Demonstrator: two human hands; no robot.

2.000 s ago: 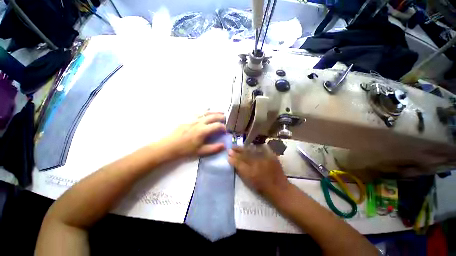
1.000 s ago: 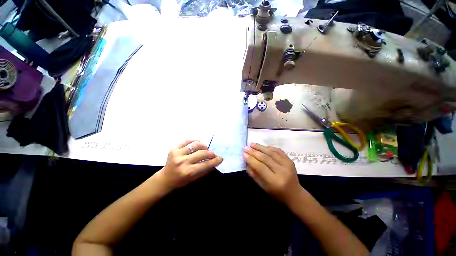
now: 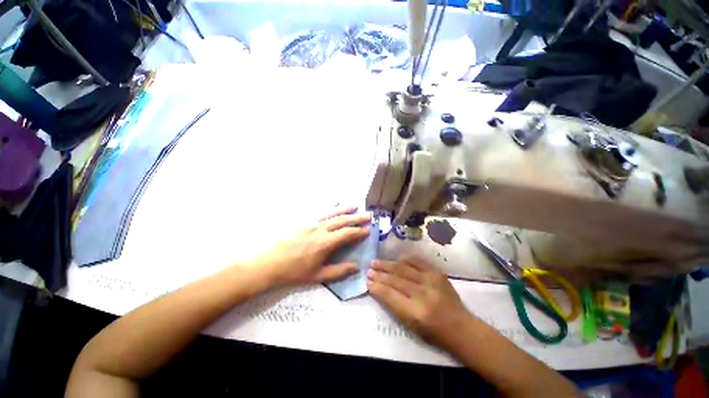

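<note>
A grey-blue collar piece lies on the white table with its angled end toward me and its far part at the needle area. My left hand lies flat on its left side, fingers spread near the presser foot. My right hand rests at its right edge, fingertips touching the cloth. The cream sewing machine head stands at the right. The hands and the machine head hide part of the piece. A stack of curved grey-blue pieces lies at the left of the table.
Scissors with green and yellow handles lie right of the needle, beside a green packet. Dark cloth bundles lie behind the machine, and dark cloth hangs at the left. A purple machine end shows far left.
Since one second ago both hands have moved forward from the table's front edge toward the needle. The piece has moved forward too, and its near end now lies on the table. The view has shifted.
</note>
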